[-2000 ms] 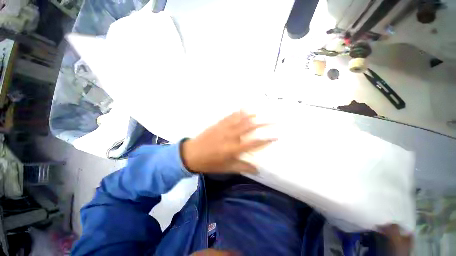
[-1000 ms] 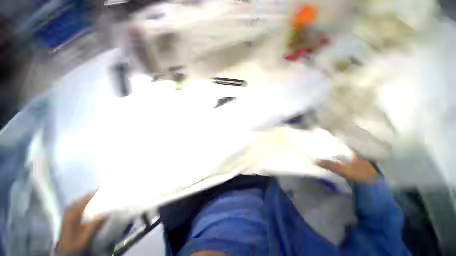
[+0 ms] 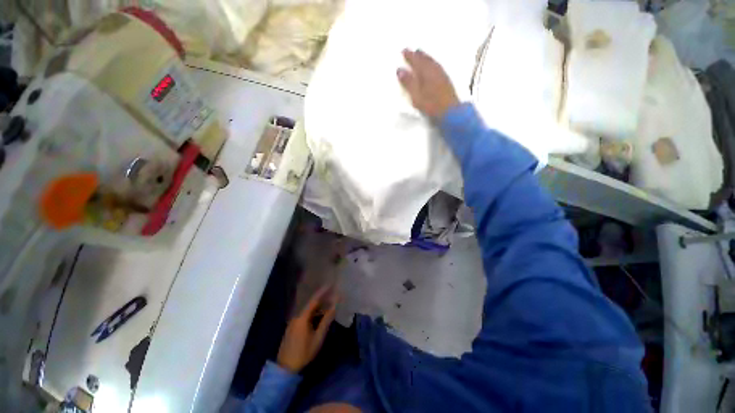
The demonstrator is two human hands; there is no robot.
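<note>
White fabric [image 3: 379,121] lies in a pile beyond the right end of the sewing machine table, its lower edge hanging down. It is overexposed, so single pieces cannot be told apart. My right hand [image 3: 431,85] rests palm down on top of the fabric and grips none of it that I can see. My left hand [image 3: 308,331] is low near my lap, fingers apart and empty, above the tiled floor.
The machine table [image 3: 234,266] is at left, bearing black thread snips [image 3: 119,319], a dark patch [image 3: 139,360] and a recessed parts tray [image 3: 272,149]. The machine's control box [image 3: 173,101] has a lit red display. More white stacked cloth [image 3: 608,64] is at right.
The view has swung to the right. The white panel spread between both hands is no longer stretched out. My left hand has let go; my right hand now lies on the fabric pile.
</note>
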